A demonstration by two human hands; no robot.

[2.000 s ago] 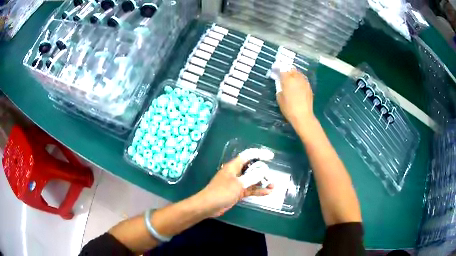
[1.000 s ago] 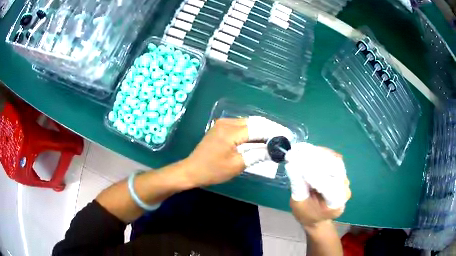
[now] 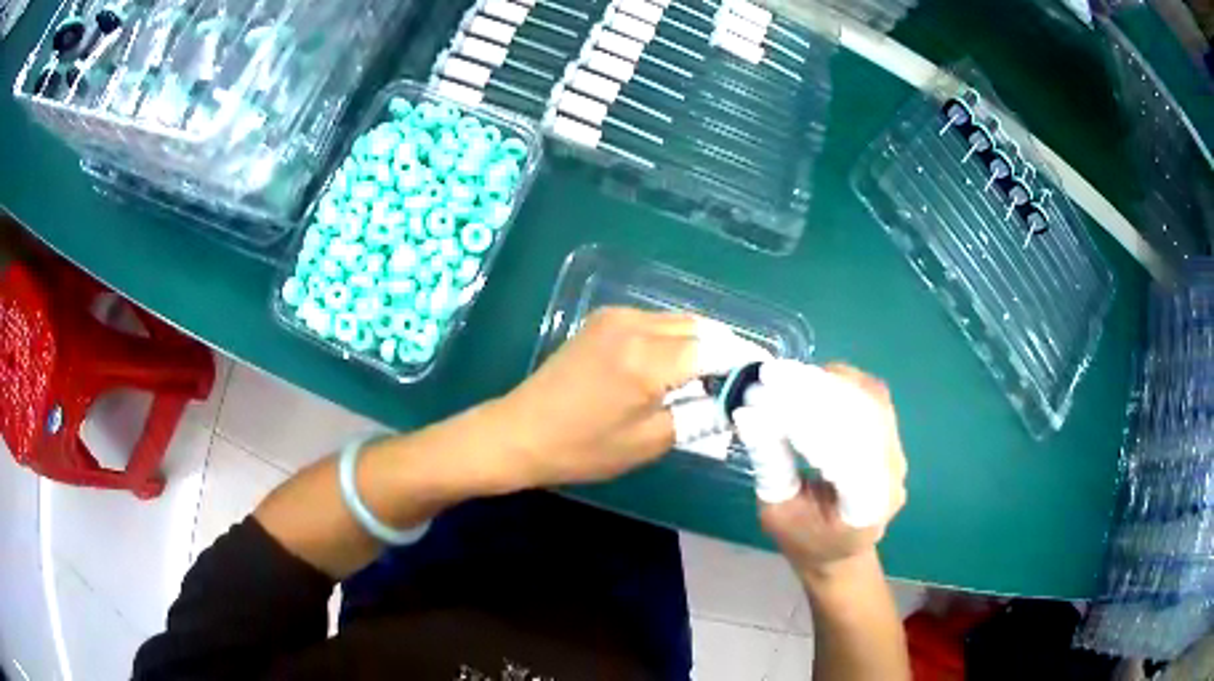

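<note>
My left hand (image 3: pixel 626 393), with white finger cots, grips a dark round cap (image 3: pixel 740 386) between thumb and fingertips. A thin turquoise edge shows on the cap's left side. My right hand (image 3: pixel 825 446), also in white cots, meets the cap from the right; its fingers are closed around something that they hide, so I cannot tell what it is. Both hands are over the small clear work tray (image 3: pixel 581 275), which has a white sheet (image 3: pixel 703 443) in it, mostly covered by the hands.
A tub of turquoise rings (image 3: pixel 400 240) stands left of the work tray. The rod tray (image 3: pixel 746 146) with white-headed rods (image 3: pixel 594 83) is behind. The finished-piece tray (image 3: pixel 992 253) lies at right. Stacked parts trays (image 3: pixel 200 120) stand at back left; a red stool (image 3: pixel 80 386) is below.
My right hand has come from the white-headed rods to the cap in my left hand. In the last second both hands have shifted slightly, and the cap has turned more side-on.
</note>
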